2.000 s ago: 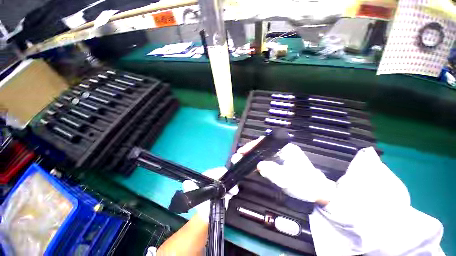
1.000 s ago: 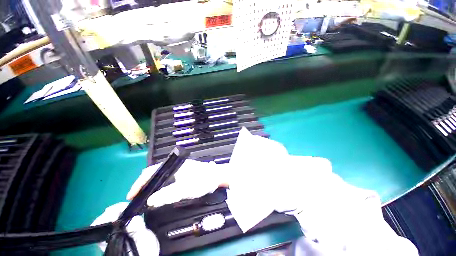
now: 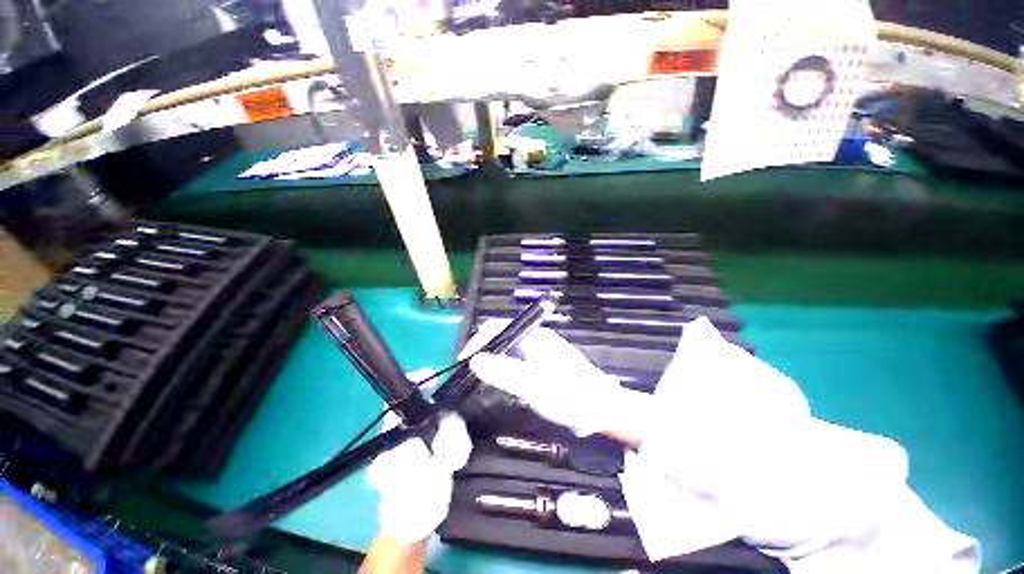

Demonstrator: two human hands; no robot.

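Note:
A black tripod (image 3: 365,355) with its legs spread is held up in front of the tray. My left hand (image 3: 418,484), in a white glove, grips it from below near the central hub. My right hand (image 3: 550,379), in a white glove and loose white sleeve, has its fingers on the leg that points up and right. A black slotted tray (image 3: 466,518) lies behind and below the hands, with dark rod units in its upper slots. A unit with a white oval (image 3: 584,510) lies in its lowest slot.
A stack of black trays (image 3: 219,370) holding rods is on the left of the teal mat (image 3: 853,381). A post (image 3: 416,224) stands behind the tray. A blue crate (image 3: 67,536) is at lower left. A punched sheet (image 3: 775,101) hangs at upper right.
The tripod's legs have swung to new angles, with one part now pointing up and left. Both hands stay on it. The view has swung right, then partly back left.

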